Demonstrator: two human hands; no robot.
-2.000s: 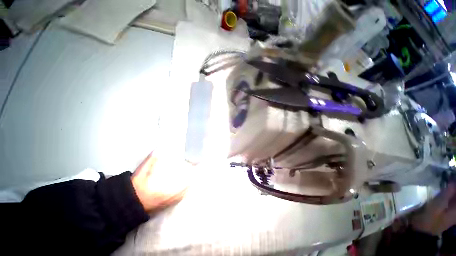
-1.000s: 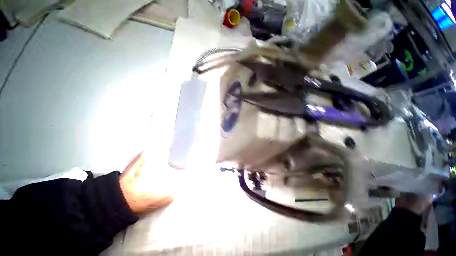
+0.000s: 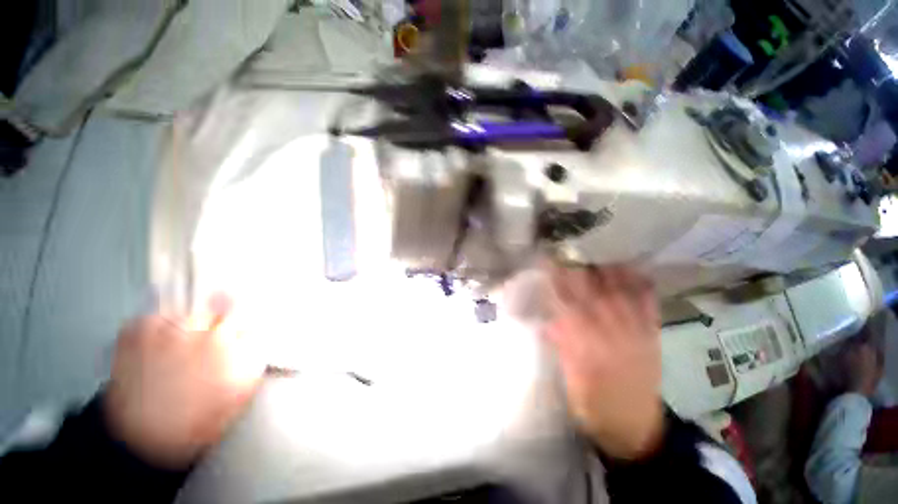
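Pale fabric (image 3: 394, 428), washed out by glare, spreads below the sewing machine head (image 3: 428, 212) and towards me. My left hand (image 3: 172, 379) is blurred at the fabric's left side; its grip is unclear. My right hand (image 3: 606, 349) lies palm down on the fabric's right side, just right of the needle area, fingers slightly apart. Dark snips with a purple handle side (image 3: 512, 128) rest on top of the head. The grey-white lamp bar (image 3: 338, 212) stands left of the needle area. The needle and presser foot are lost in glare and blur.
Cream cut pieces (image 3: 197, 49) lie at the far left. The machine arm (image 3: 679, 197) runs right, with a control panel (image 3: 753, 349) below. A red-yellow round item (image 3: 406, 39) is behind the head. Another person's hand (image 3: 865, 364) and pale sleeve show at the right edge.
The view has shifted. My right hand has come from the far right to beside the needle area. Pale fabric now spreads under the head between my hands. My left hand appears further left.
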